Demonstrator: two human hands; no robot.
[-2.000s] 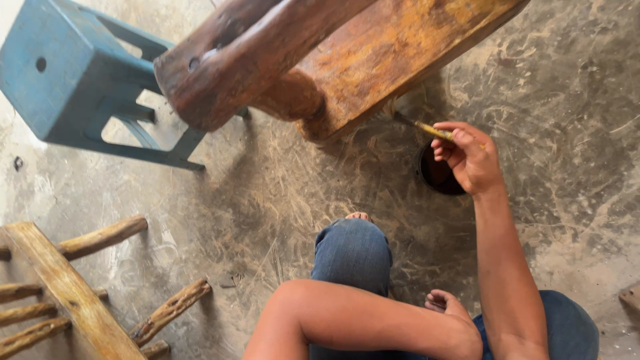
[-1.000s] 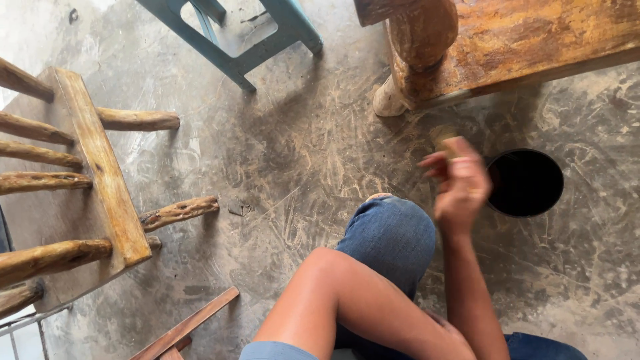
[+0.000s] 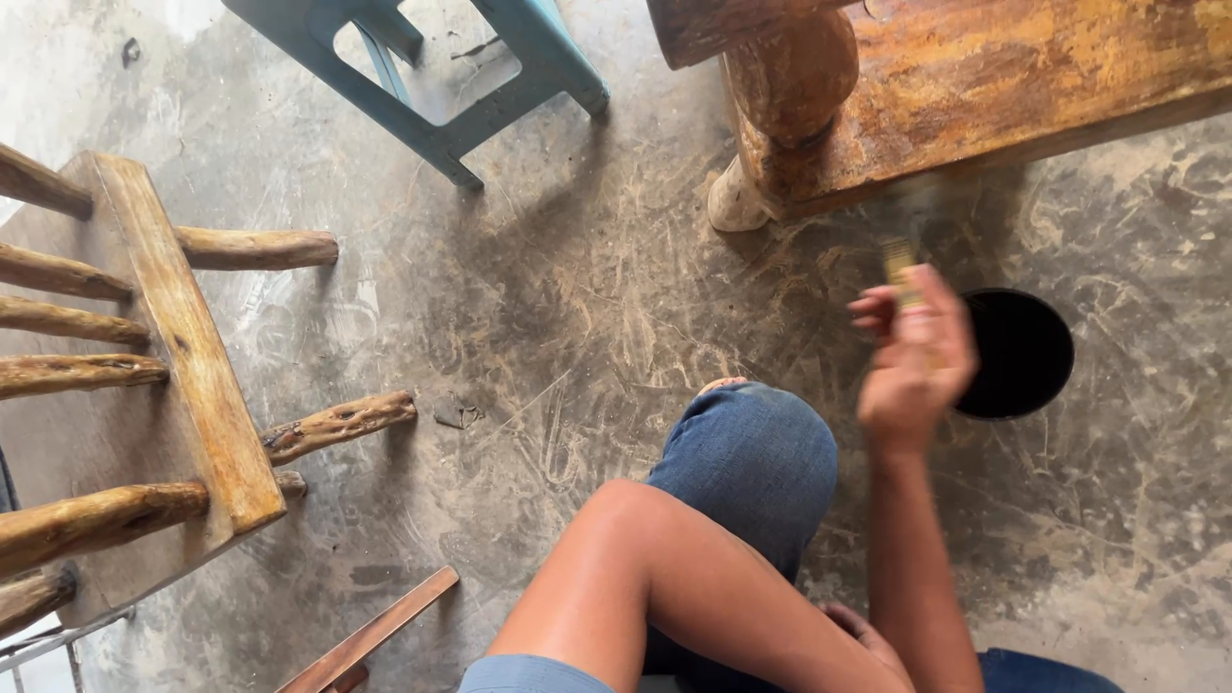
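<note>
My right hand (image 3: 914,356), blurred by motion, is closed around a small paintbrush (image 3: 900,265) with its yellowish end pointing up and away from me. It is just left of a round container with black inside (image 3: 1018,354) on the floor. Beyond the hand stands a brown wooden bench (image 3: 1001,87) with a glossy, patchy finish, a thick rounded post (image 3: 799,77) and a pale foot (image 3: 736,197). My left forearm (image 3: 731,597) lies bent across my lap; my left hand (image 3: 861,635) is mostly hidden beside the right forearm, and its grip does not show.
A blue plastic stool (image 3: 462,115) stands on the concrete floor (image 3: 539,318) at the top. On the left is a wooden chair (image 3: 192,346) with rough branch-like spindles and legs. A thin wooden piece (image 3: 385,626) is at the bottom left. My jeans-covered knee (image 3: 760,462) is near the middle.
The view has swung toward the left, showing more of the wooden chair. The right hand, with the brush held out near the bench edge earlier, is now drawn back left of the container.
</note>
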